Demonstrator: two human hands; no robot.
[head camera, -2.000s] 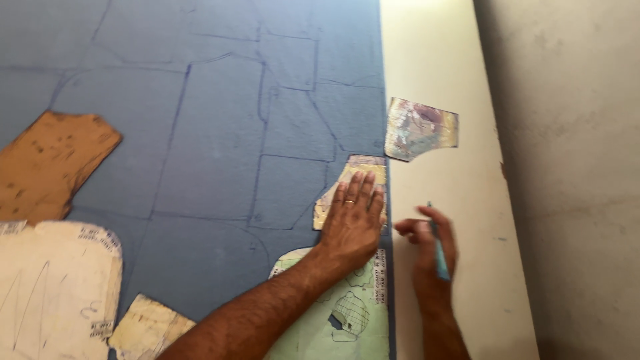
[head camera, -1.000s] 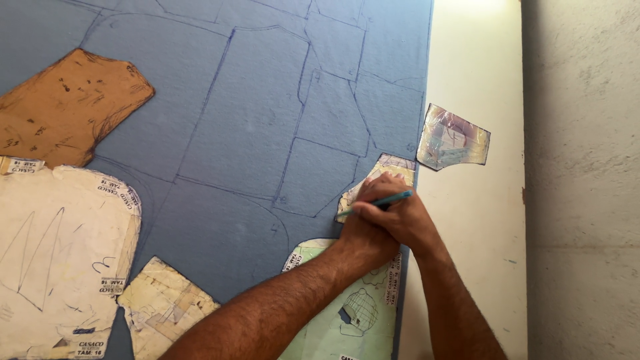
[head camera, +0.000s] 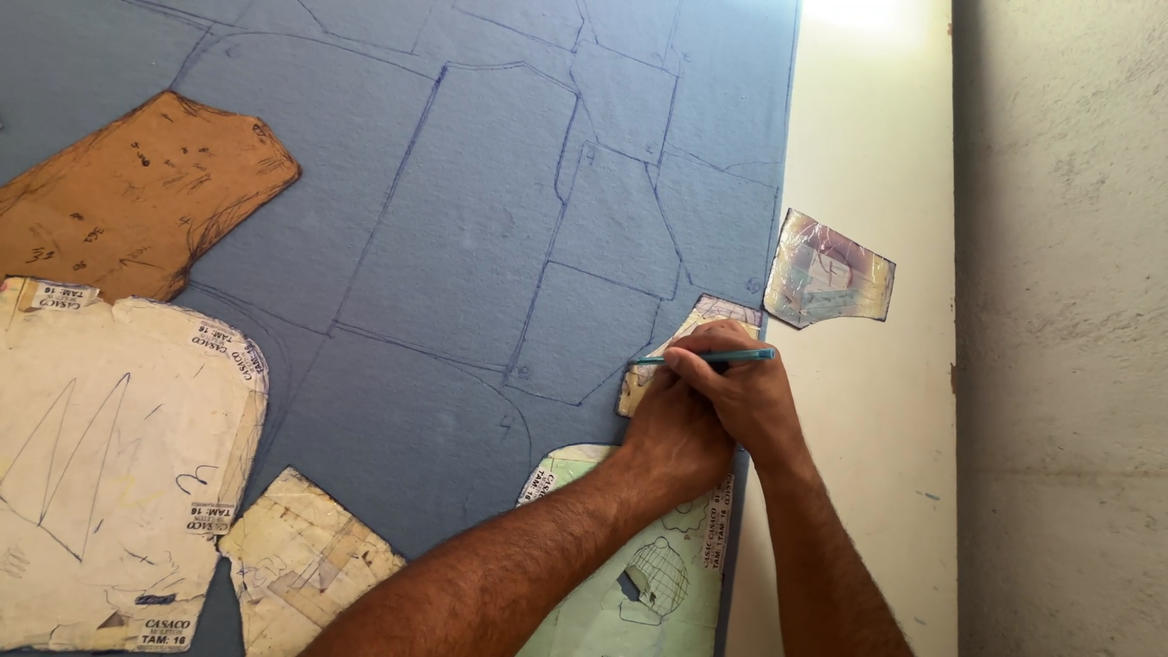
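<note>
My left hand (head camera: 680, 433) lies on a small yellowish pattern piece (head camera: 634, 388) at the right edge of the blue fabric (head camera: 456, 210); its fingers are largely hidden beneath my right hand. Crossed over it, my right hand (head camera: 744, 379) grips a blue pen (head camera: 744, 355), whose tip meets the left edge of that piece. Pen outlines of several shapes cover the fabric. A green pattern piece (head camera: 584, 602) with a drawing and printed labels lies partly under my left forearm.
A shiny multicoloured pattern piece (head camera: 830, 274) rests on the white tabletop (head camera: 867, 438) to the right. An orange-brown piece (head camera: 155, 201), a large cream piece (head camera: 109, 429) and a taped yellowish piece (head camera: 306, 566) lie at left. A wall (head camera: 1068, 274) stands beyond the table's right edge.
Two seconds ago my right hand was off to the right over the white tabletop with the pen; it now crosses over my left hand, pen tip at the small piece's left edge.
</note>
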